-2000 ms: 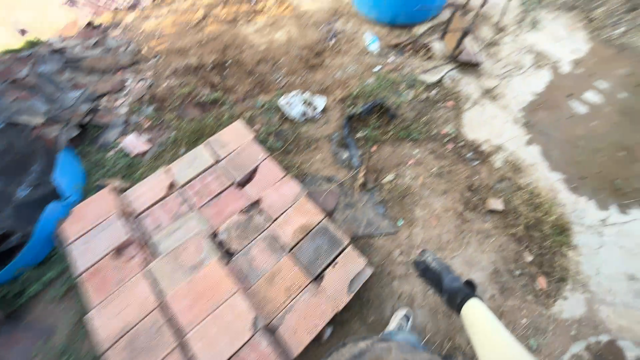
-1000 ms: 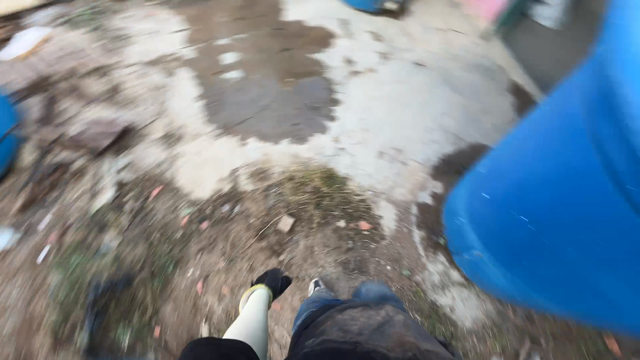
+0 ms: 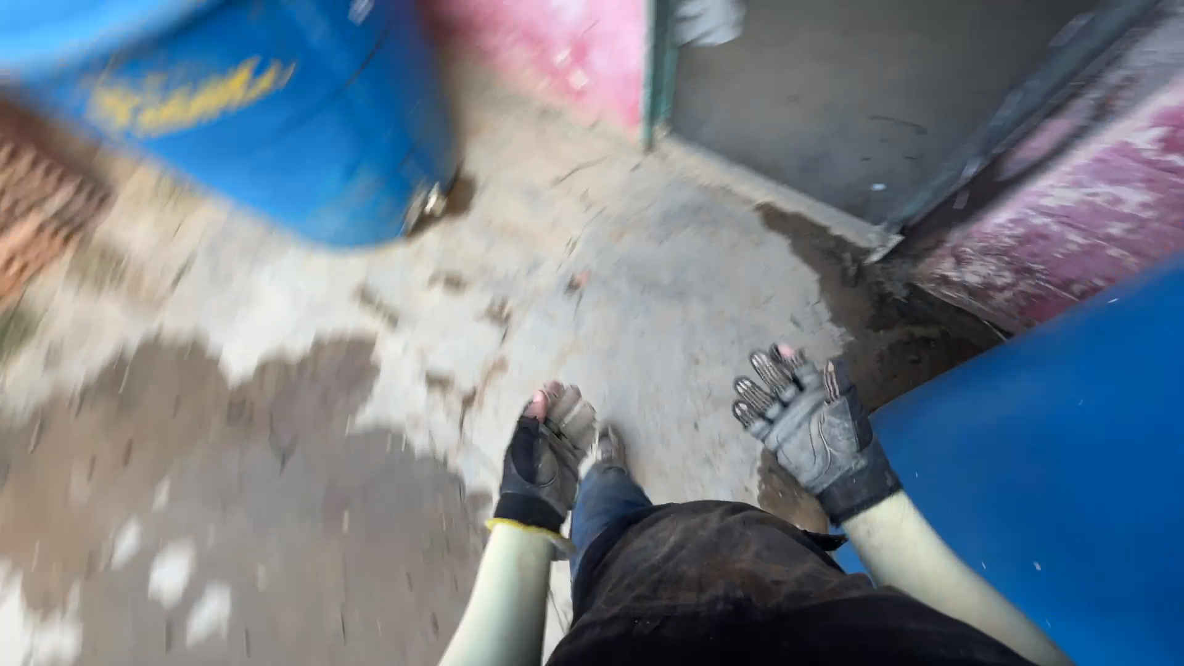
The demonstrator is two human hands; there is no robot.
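Note:
Both of my hands wear worn black and grey gloves with the fingertips bare. My left hand (image 3: pixel 548 453) hangs low near the centre, fingers loosely curled, with nothing in it, beside my jeans leg (image 3: pixel 606 504). To the right, my right hand (image 3: pixel 807 421) is held out, empty, its fingers spread and slightly bent. A large blue plastic container (image 3: pixel 1045 453) stands close to my right forearm. My shoe (image 3: pixel 610 447) shows on the concrete between the hands.
At the upper left stands a blue plastic barrel (image 3: pixel 314 139) with yellow writing, near stacked bricks (image 3: pixel 42 203). Ahead is a doorway with a raised sill (image 3: pixel 777 190) between pink walls (image 3: pixel 592 55). Wet patches (image 3: pixel 259 499) mark the concrete.
The view has swung far, from the brick stack to the doorway. My right hand, out of view in both earlier frames, now shows at the right.

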